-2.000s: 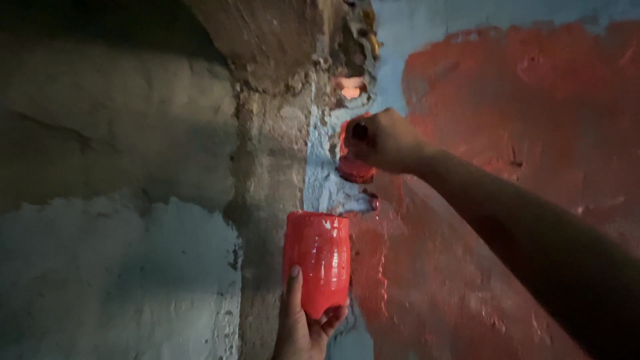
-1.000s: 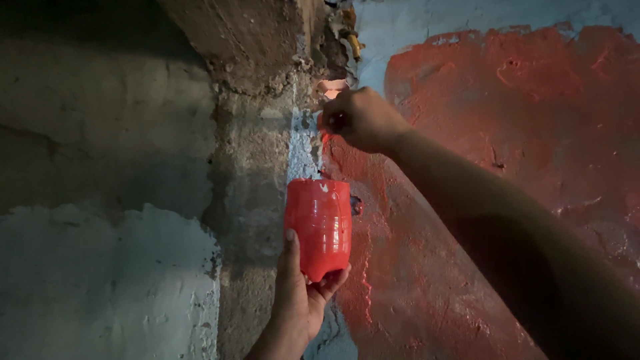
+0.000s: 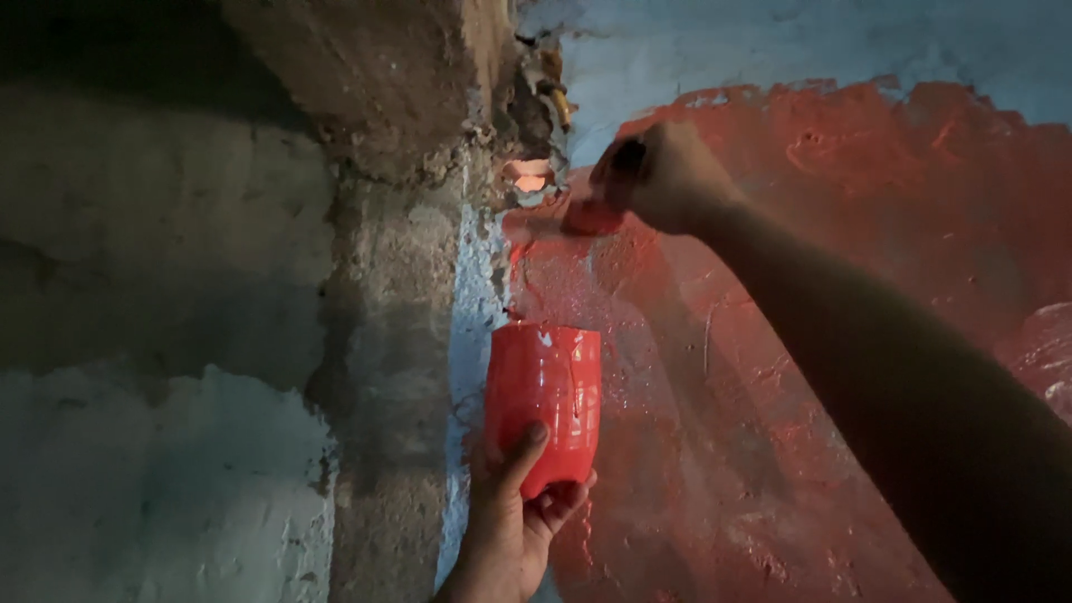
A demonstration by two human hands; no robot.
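Observation:
My left hand [image 3: 519, 511] grips the lower part of a cut plastic bottle [image 3: 544, 402] coated in red paint, held upright in front of the wall. Above it and to the right, my right hand [image 3: 670, 176] is closed on a paintbrush [image 3: 596, 216], whose dark handle end shows at the fingers. The red-wet bristles lie against the wall and are partly blurred. Fresh, glossy red paint [image 3: 553, 276] covers the wall between the brush and the bottle. A strip of light blue wall [image 3: 477, 285] runs down left of the paint.
A rough concrete column [image 3: 394, 335] stands left of the blue strip, with a heavy beam [image 3: 368, 92] above. A broken hole [image 3: 529, 176] in the wall shows light. Beside it a yellowish piece [image 3: 559, 105] sticks out. Blue wall [image 3: 796, 42] borders the red area on top.
Red paint now covers much of the blue patch by the hole that showed two seconds ago. My right hand has moved right from beside the hole, still holding the brush.

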